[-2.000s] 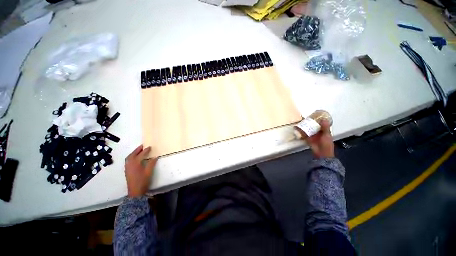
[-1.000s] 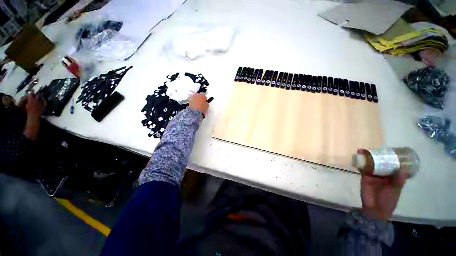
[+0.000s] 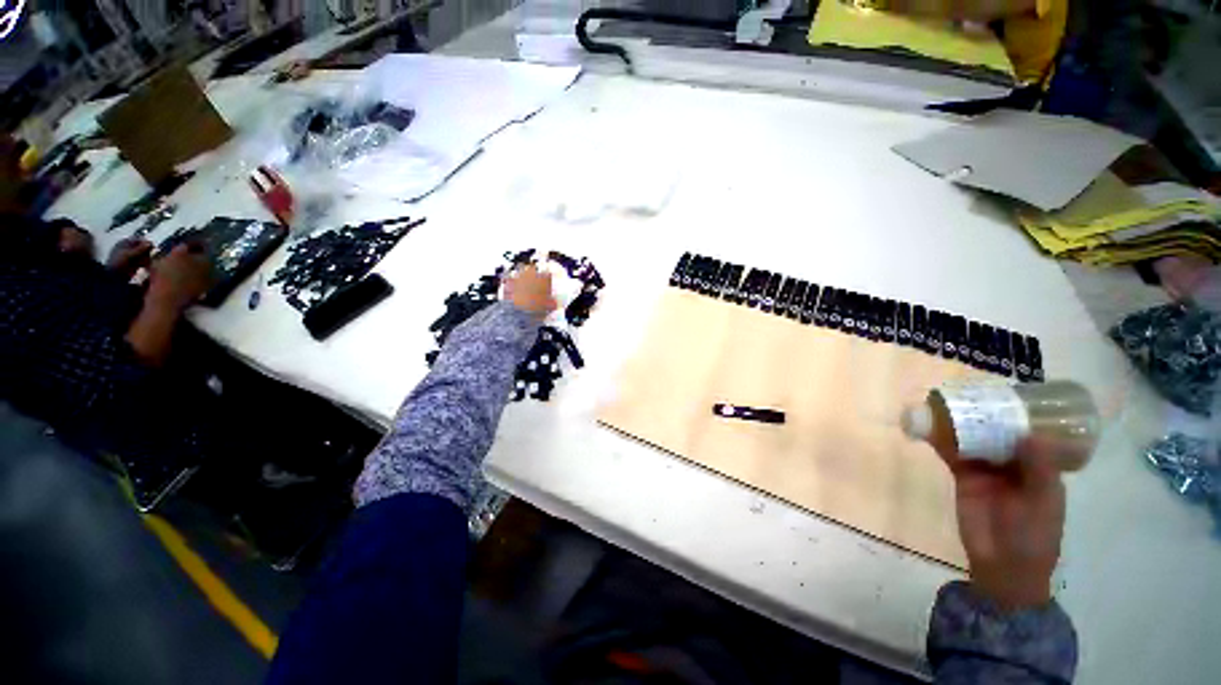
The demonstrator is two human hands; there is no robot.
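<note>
My right hand [image 3: 1011,529] grips a clear glue bottle [image 3: 991,420] with a white label and yellowish-brown contents. The bottle lies sideways above the board's right part, its pale nozzle pointing left. My left hand [image 3: 530,289] is over the pile of black tabs [image 3: 540,368], at the white crumpled tissue [image 3: 566,286]; its fingertips are unclear, so I cannot tell what it holds. One black tab [image 3: 749,414] with a white spot lies alone on the pale wooden board [image 3: 790,468]. A row of black tabs [image 3: 857,317] stands side by side along the board's far edge.
At right lie bagged dark parts [image 3: 1162,345], blue-grey parts [image 3: 1189,475] and yellow sheets [image 3: 1125,225]. At left are black strips [image 3: 335,261], a black block [image 3: 348,305] and another person's hands [image 3: 174,274]. A person in yellow is at the far side.
The view has swung left. My left hand has gone from the board's near left corner to the pile. A single tab now lies on the board. My right hand has kept the bottle and raised it.
</note>
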